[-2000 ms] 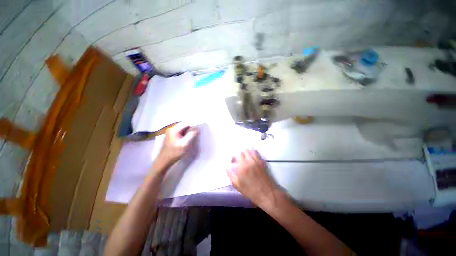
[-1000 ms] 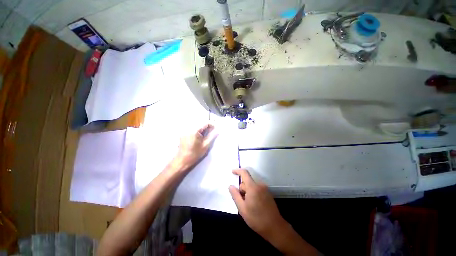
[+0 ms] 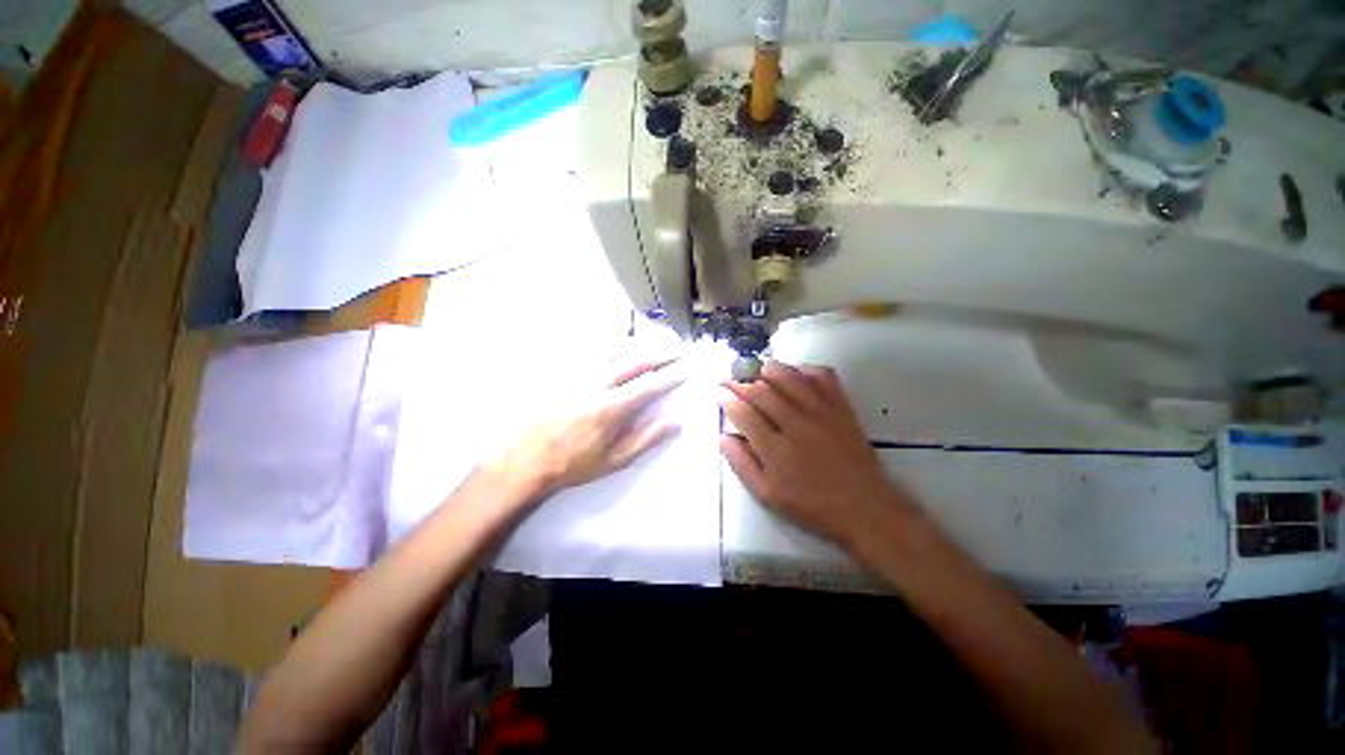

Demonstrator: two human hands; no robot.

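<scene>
A pale lilac-white fabric piece (image 3: 620, 516) lies flat on the machine table in front of and left of the needle area, washed out by the lamp. My left hand (image 3: 590, 428) lies flat on it, fingers spread towards the presser foot. My right hand (image 3: 797, 443) lies at the fabric's right edge, fingertips just below the needle area (image 3: 745, 347). Whether its fingers pinch the fabric is hidden. The off-white sewing machine (image 3: 944, 251) stands over the table. The needle tip and stitching are lost in glare.
Another lilac piece (image 3: 280, 443) lies at left on the cardboard (image 3: 111, 354). A white piece (image 3: 369, 192) lies behind, near a blue strip (image 3: 519, 109), a red item (image 3: 270, 124) and a phone (image 3: 263, 33). Snips (image 3: 966, 71) lie on the machine arm. A parts tray (image 3: 1280, 516) stands right.
My right hand has moved up and forward to the needle area. My left hand has flattened on the fabric. The fabric's front edge sits nearer the machine. The camera view has also shifted.
</scene>
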